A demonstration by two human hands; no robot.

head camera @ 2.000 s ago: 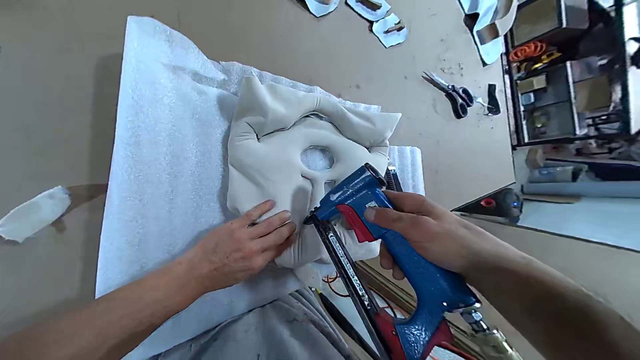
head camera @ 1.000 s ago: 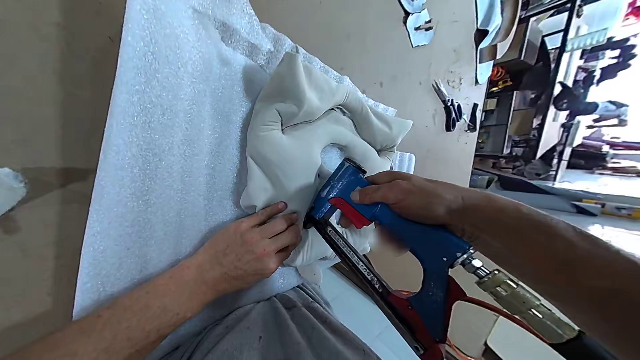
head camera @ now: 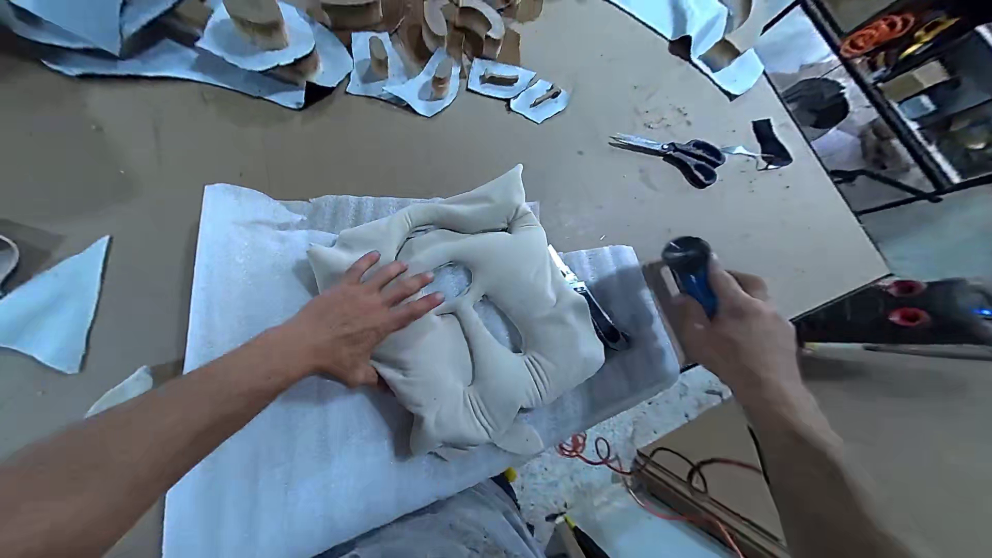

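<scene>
A padded piece covered in cream upholstery material, with openings through it and gathered folds, lies on white foam sheeting on the table. Spread over its left side, my left hand rests with fingers apart. My right hand is off the piece, past the right edge of the foam, closed around the blue staple gun; the hand hides much of the tool. A tool with a dark handle lies on the foam by the piece's right side.
Scissors and a dark scrap lie on the table at upper right. Cut pieces with light backing line the far side. A light offcut is at left. Red coiled hose hangs below the near edge.
The staple gun has moved away from the padded piece to the right in my right hand. My left hand, earlier at the piece's near edge, is now spread on top. The view has shifted.
</scene>
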